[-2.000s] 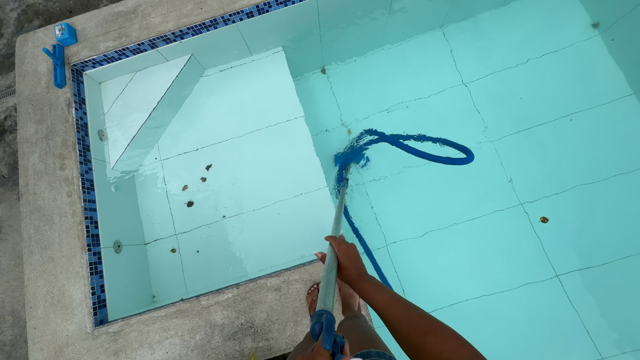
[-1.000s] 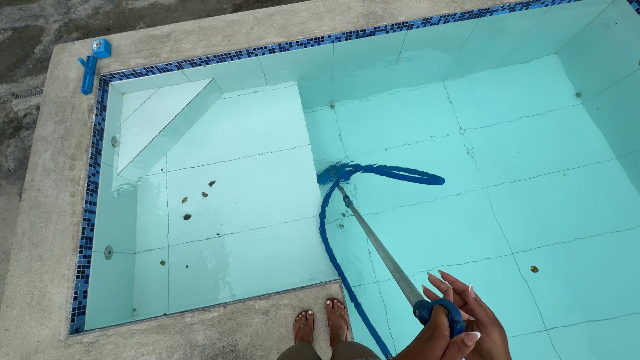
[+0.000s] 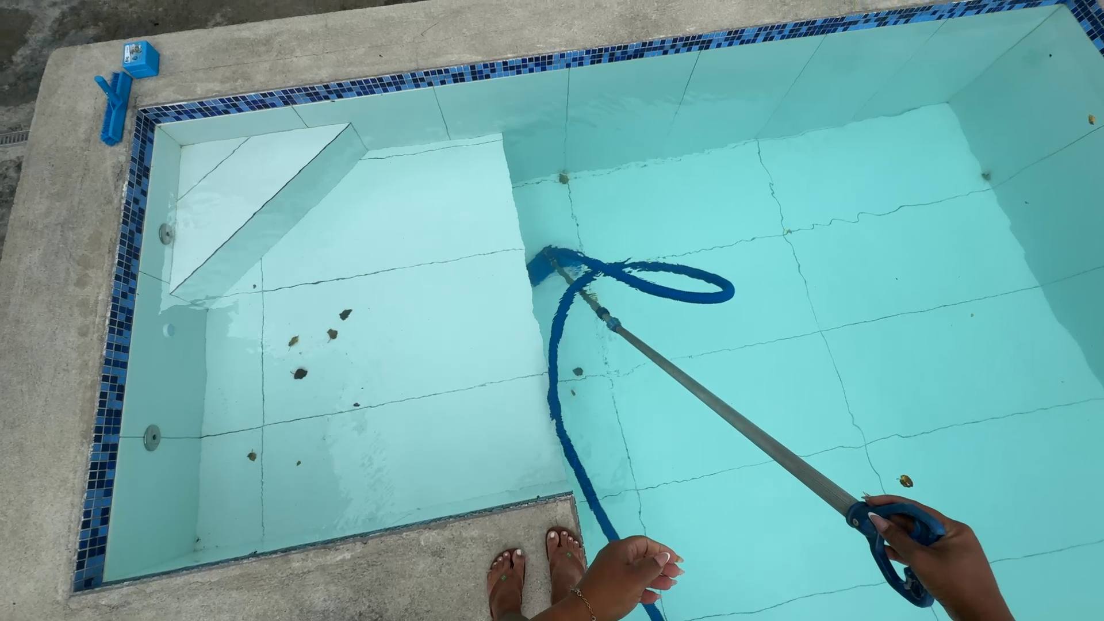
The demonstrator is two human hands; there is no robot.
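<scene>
My right hand grips the blue plastic handle at the top of a metal telescopic pole. The pole slants down to the left into the pool water, where a blue pool vacuum head sits by the edge of the shallow shelf. A blue hose loops to the right from the head and runs down toward the bottom of the view. My left hand, with a thin bracelet at the wrist, hangs over the hose with its fingers curled; whether it touches the hose or holds anything is unclear.
My feet in sandals stand at the corner of the concrete deck, beside the water. Dark leaves lie on the shallow shelf. A triangular step fills its far corner. A blue box and a blue plastic tool rest on the far-left deck.
My left hand has come away from the pole's handle, where both hands were together a second ago. The handle is farther right, and the pole now slants more.
</scene>
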